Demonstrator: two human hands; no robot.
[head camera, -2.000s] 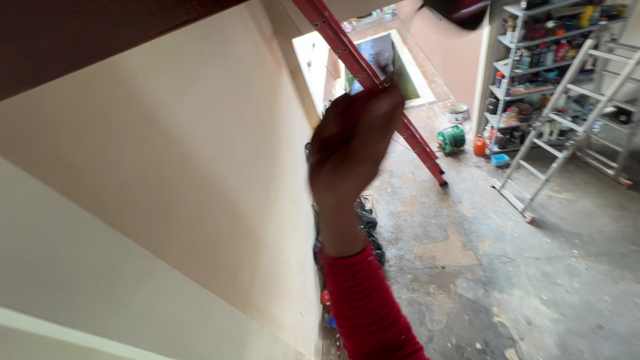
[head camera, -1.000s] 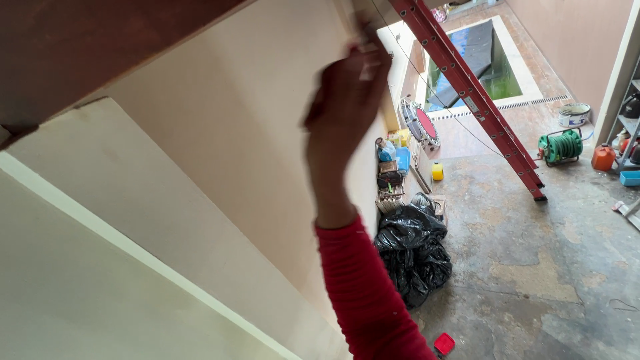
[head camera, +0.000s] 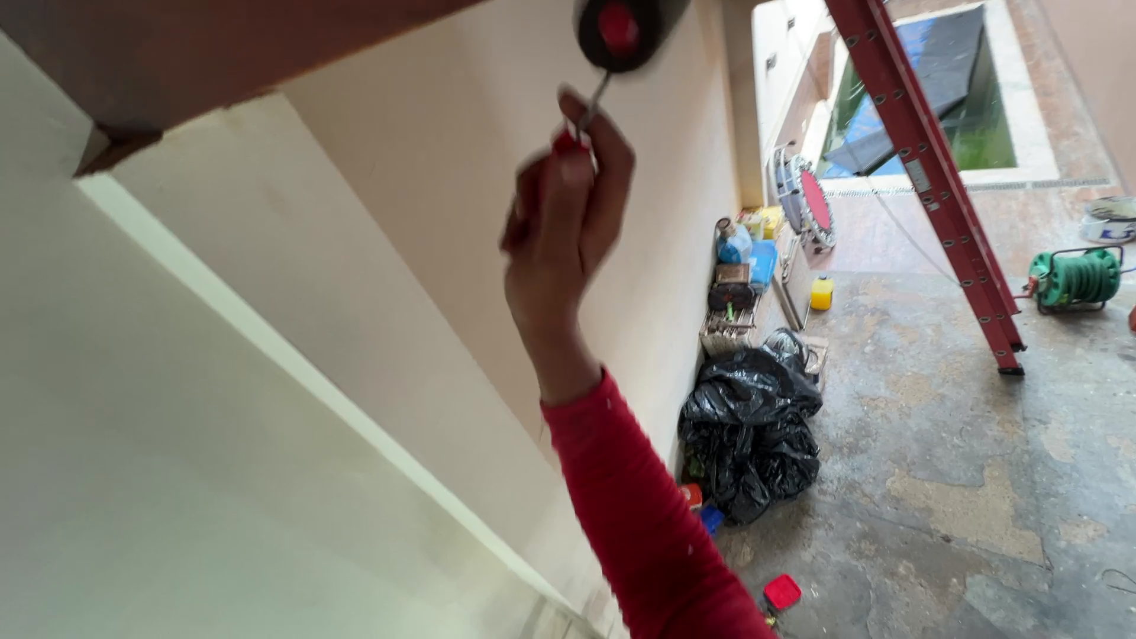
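Raised in the middle of the view, my right hand (head camera: 564, 213) is closed around the red handle (head camera: 572, 146) of a small paint roller. A thin metal rod rises from the handle to the blurred dark roller (head camera: 621, 34), whose round end has a red centre. The roller is near the cream wall (head camera: 497, 133) and to the right of the reddish-brown beam (head camera: 266, 44); whether it touches either, I cannot tell. A red sleeve covers my forearm. My left hand is out of view.
A pale ledge (head camera: 337, 390) crosses the left side. Far below are black plastic bags (head camera: 754, 417), a red ladder (head camera: 932, 169), a green hose reel (head camera: 1076, 280), a yellow container (head camera: 822, 293), a red lid (head camera: 782, 592) and a pool with greenish water (head camera: 985, 133).
The roller above my right hand shows now, though it was out of the frame one second ago. The view has swung widely, bringing the bags and pool into fuller sight than two seconds ago.
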